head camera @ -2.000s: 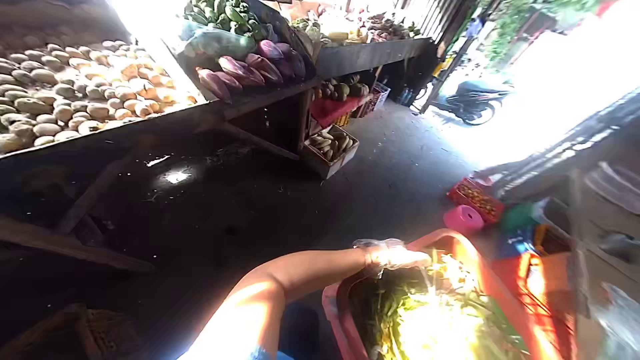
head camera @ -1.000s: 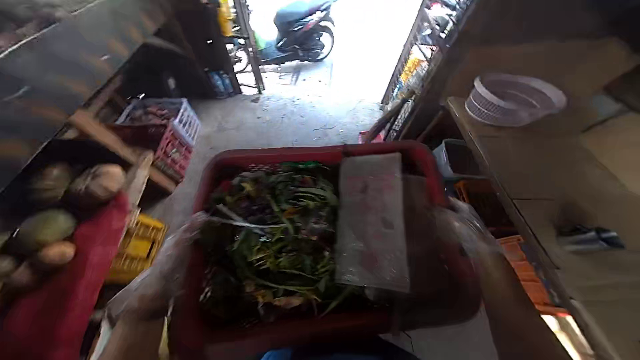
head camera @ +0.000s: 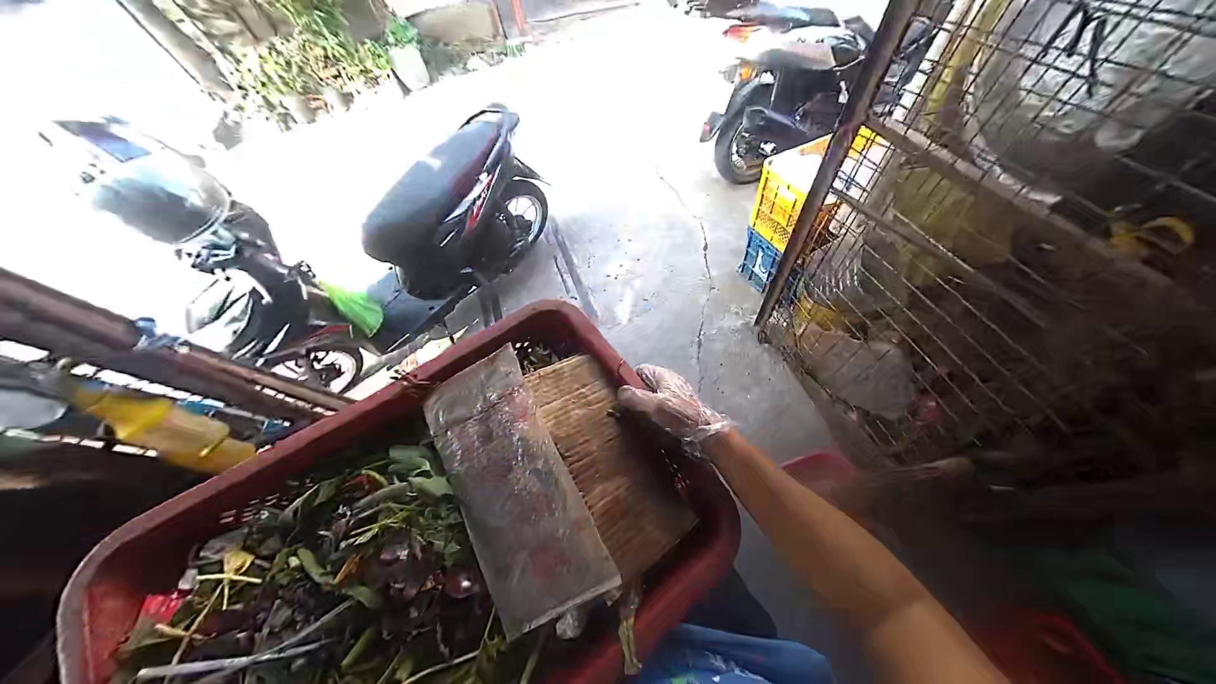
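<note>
A red plastic crate fills the lower left, tilted in the view. Leafy green scraps and stems lie in its left part. Across its right part rest a greyish flat sheet with a plastic sheen and a brown corrugated cardboard piece. My right hand, in a clear plastic glove, grips the crate's right rim, thumb over the inside. My left hand is out of view.
Parked motorcycles stand outside, one farther right. A wire mesh gate borders the right, beside stacked yellow and blue crates. A metal rail runs at left. Cracked concrete lies ahead.
The view has moved from the stall's inside to its entrance, with the motorcycles nearer. My right hand, inside the crate's edge two seconds ago or unclear then, now holds the rim. My left hand has left view.
</note>
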